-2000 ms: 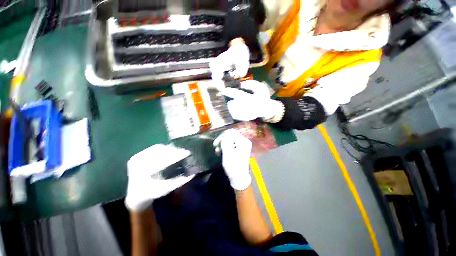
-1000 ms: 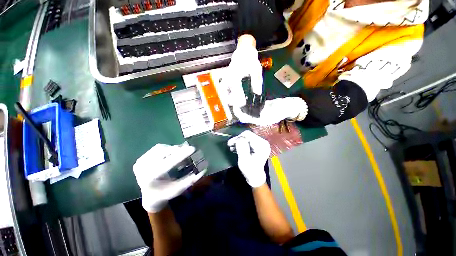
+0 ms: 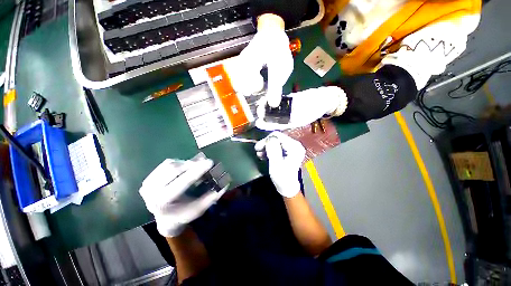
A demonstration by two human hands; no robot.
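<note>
My left hand (image 3: 180, 195), in a white glove, holds a small dark electrical unit (image 3: 215, 177) between thumb and fingers above the bench's front edge. Part of the unit is hidden by the fingers. My right hand (image 3: 282, 159), also in a white glove, is to its right and pinches a thin pale hand tool (image 3: 244, 139). The tool's tip points left, towards the orange-and-white box, and is apart from the unit.
A metal tray (image 3: 134, 79) with rows of dark units is at the back. A neighbouring worker's gloved hands (image 3: 263, 70) hold a dark unit beside the orange-and-white box (image 3: 228, 99). A blue bin (image 3: 59, 162) is left; a reddish sheet (image 3: 319, 139) is right.
The bench view has shifted slightly left and up. My hands keep the unit and the tool. The neighbour's hands have brought their unit into a level pose.
</note>
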